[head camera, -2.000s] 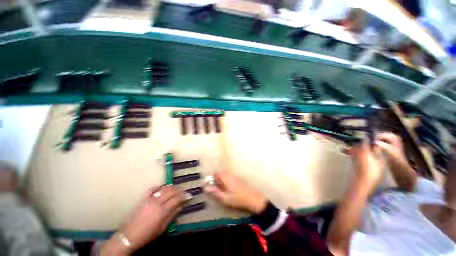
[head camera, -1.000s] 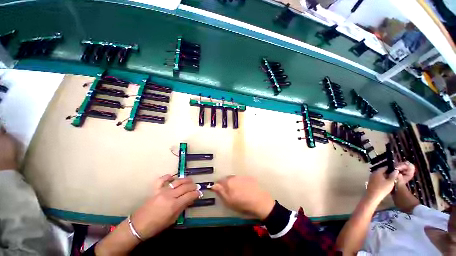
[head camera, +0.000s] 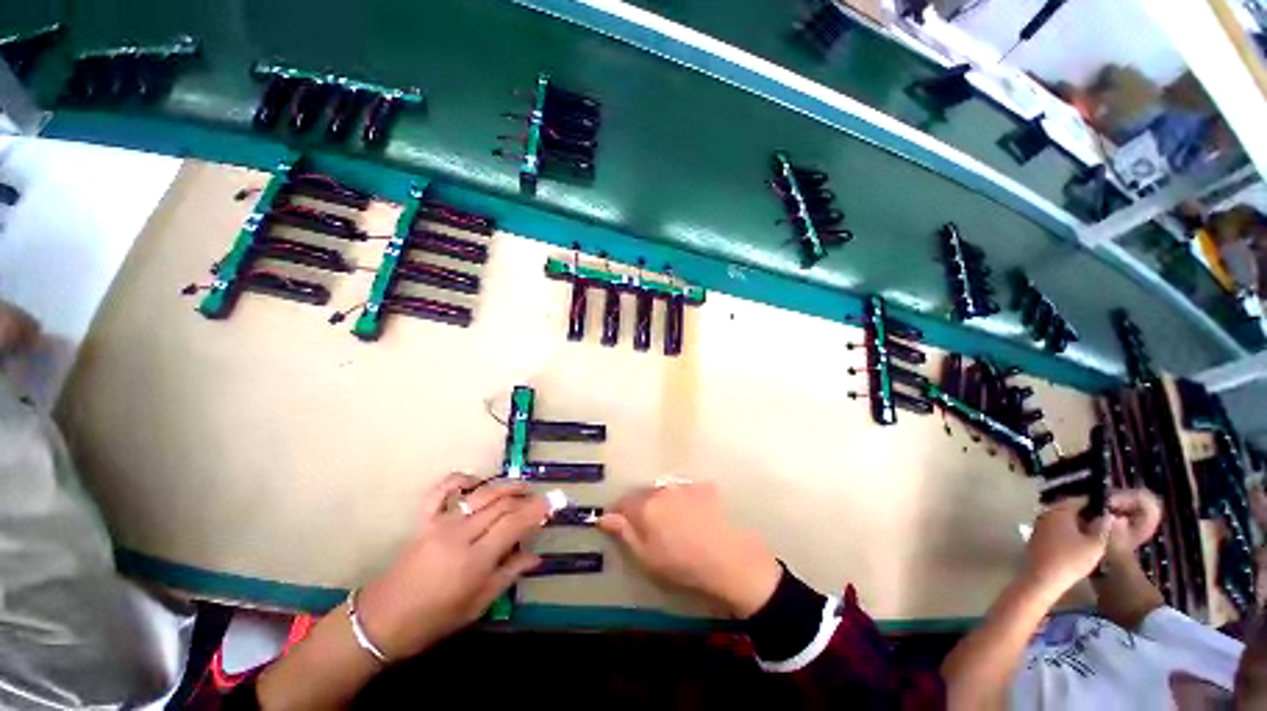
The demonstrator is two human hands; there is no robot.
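Observation:
A comb-shaped unit lies on the bench in front of me. Its green circuit-board strip [head camera: 521, 424] runs front to back, with dark oblong bodies [head camera: 567, 472] pointing right. My left hand [head camera: 466, 556] lies over the lower part of the strip and hides it, fingertips at the third body. A small white piece [head camera: 557, 500] shows at those fingertips. My right hand [head camera: 691, 539] pinches at the outer end of the third body, thumb and finger together. Whether it holds a tool there I cannot tell.
Several comb units [head camera: 628, 285] lie along the bench's back edge, others on the green conveyor belt [head camera: 667, 160]. A coworker's hands [head camera: 1091, 535] hold a dark unit at right, beside dark long trays [head camera: 1160, 472]. A coworker's sleeve [head camera: 70, 556] is at left.
The camera view has shifted slightly. Both my hands stay at the third body. The white piece at my left fingertips shows more clearly.

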